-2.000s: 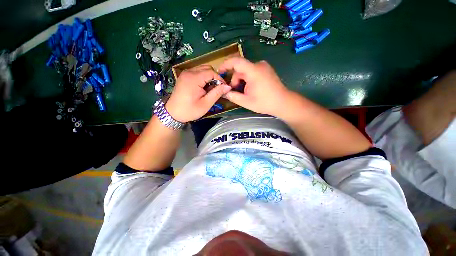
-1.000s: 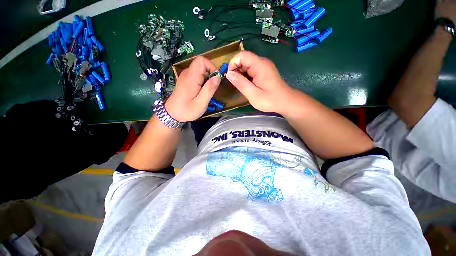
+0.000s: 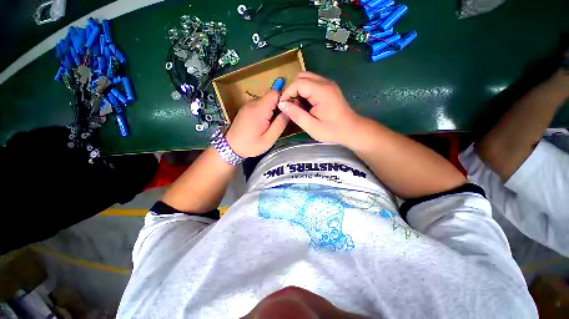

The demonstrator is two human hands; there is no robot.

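Note:
A blue battery cell (image 3: 278, 83) pokes up between my hands over the open cardboard box (image 3: 256, 70). My left hand (image 3: 254, 128), with a metal watch at its wrist, holds the cell at its fingertips, and its lower part is hidden by the fingers. My right hand (image 3: 324, 111) is bent inwards, its thumb and fingertips touching the left hand's fingertips. Whatever is between the right fingertips is too small and hidden to tell. A short dark wire (image 3: 252, 95) shows in the box beside the left hand.
A heap of circuit boards (image 3: 196, 50) with wires and round discs lies left of the box. Blue cells (image 3: 93, 53) with boards are piled far left, more cells (image 3: 384, 28) with boards far right. A clear bag (image 3: 477, 6) is behind. Another person's arm (image 3: 524, 124) is at right.
My left hand has moved slightly right and nearer my body, uncovering more of the box. The cell now points up beyond the fingers. The other person's arm at right has shifted.

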